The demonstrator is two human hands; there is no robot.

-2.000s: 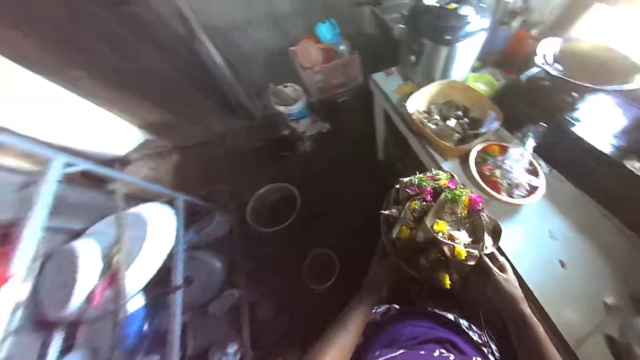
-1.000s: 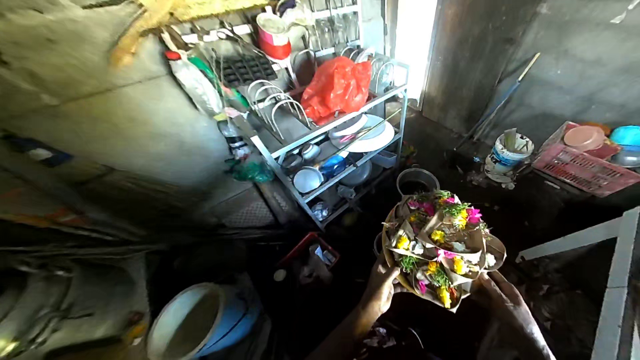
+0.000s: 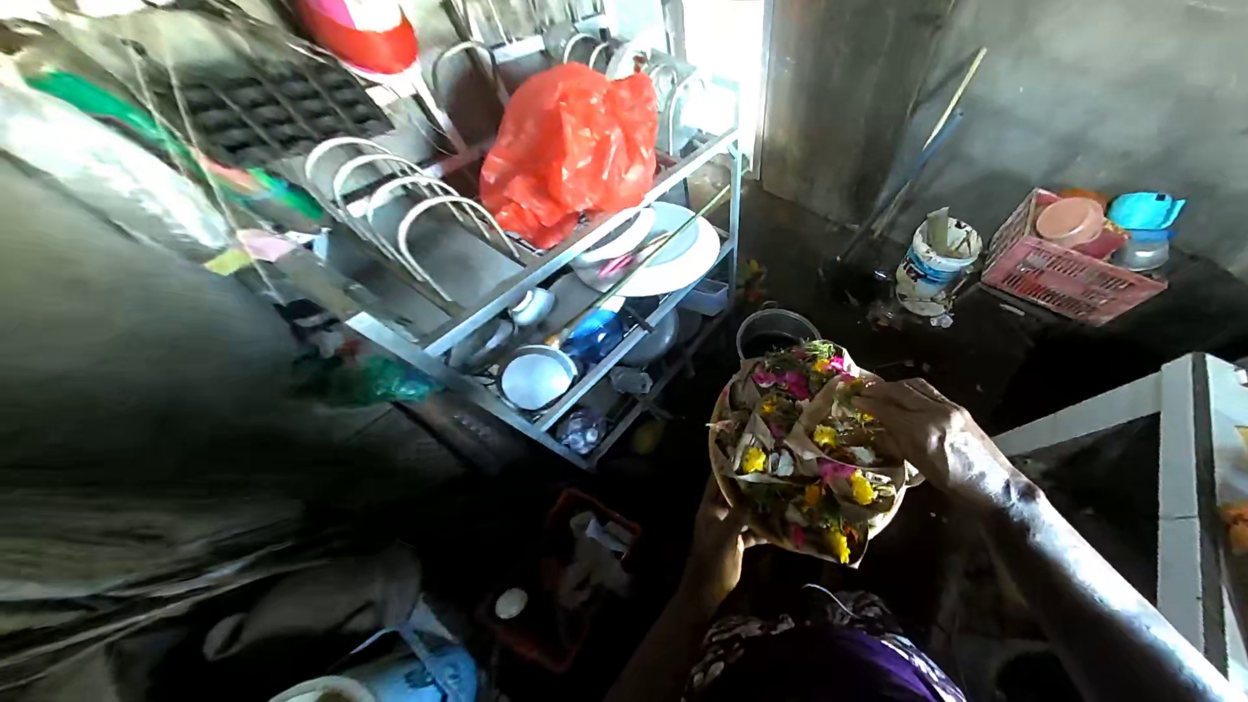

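A round woven tray (image 3: 723, 466) is heaped with small leaf containers of flower petals (image 3: 824, 434) in yellow, pink and white, with shredded green leaf among them. From below and the left, my left hand (image 3: 721, 536) grips the tray's edge, its fingers partly hidden underneath. My right hand (image 3: 916, 424) lies over the upper right of the heap, fingertips among the petals and leaf containers. Whether those fingers pinch anything is hidden.
A metal dish rack (image 3: 585, 239) with plates and a red plastic bag (image 3: 575, 146) stands to the left. Beyond the tray are a dark round basin (image 3: 777, 331), a white bucket (image 3: 936, 263) and a pink crate (image 3: 1072, 268). A white-edged counter (image 3: 1178, 468) is at right.
My right hand has moved from the tray's right edge onto the top of the flower heap. My left hand still holds the tray. The view has swung left from the counter to the rack.
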